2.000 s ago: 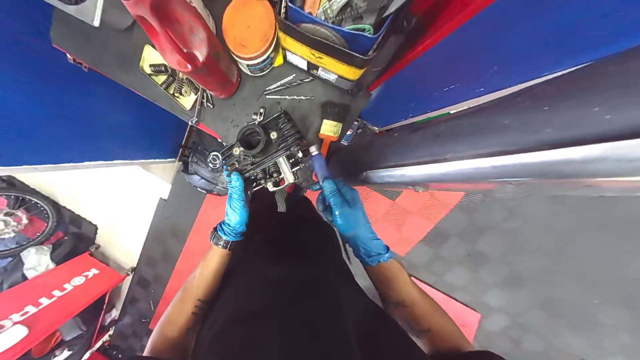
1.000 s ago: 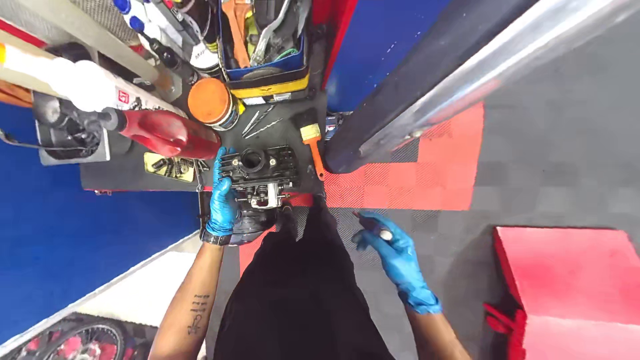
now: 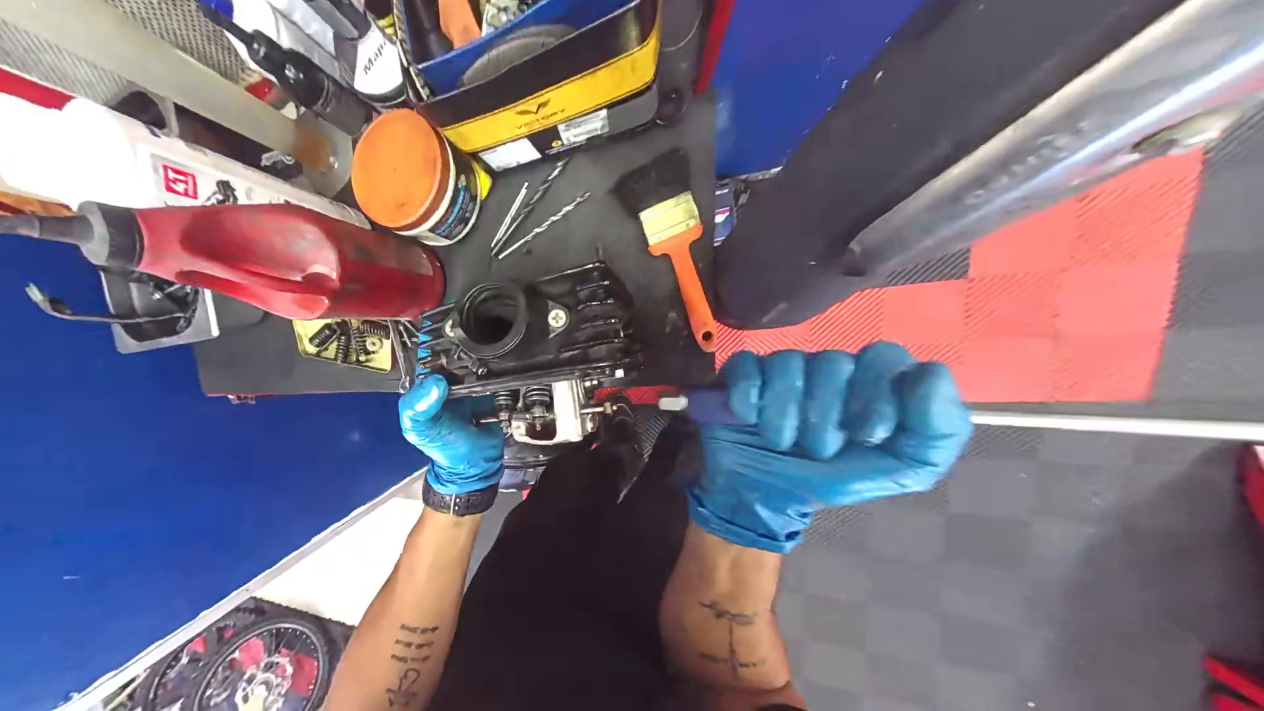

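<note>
A black finned engine cylinder head (image 3: 583,316) with a round rubber-lined port lies at the front edge of the dark bench; valve springs (image 3: 536,397) show on its near side. My left hand (image 3: 449,434), in a blue glove, grips its left end. My gloved right hand (image 3: 825,425) is closed around the dark blue handle of a tool (image 3: 706,405), whose metal end points left at the head's near side. Whether its tip touches the head cannot be told.
An orange-handled paintbrush (image 3: 681,257) and several drill bits (image 3: 533,212) lie behind the head. Around them stand an orange-lidded tub (image 3: 400,173), a red plastic bottle (image 3: 286,257), a tool box (image 3: 553,94) and a yellow tray of springs (image 3: 346,344). A dark padded bar rises at right.
My right hand has come back from the right, bringing the tool beside the cylinder head. My left hand stays at the head's left end. The view has shifted.
</note>
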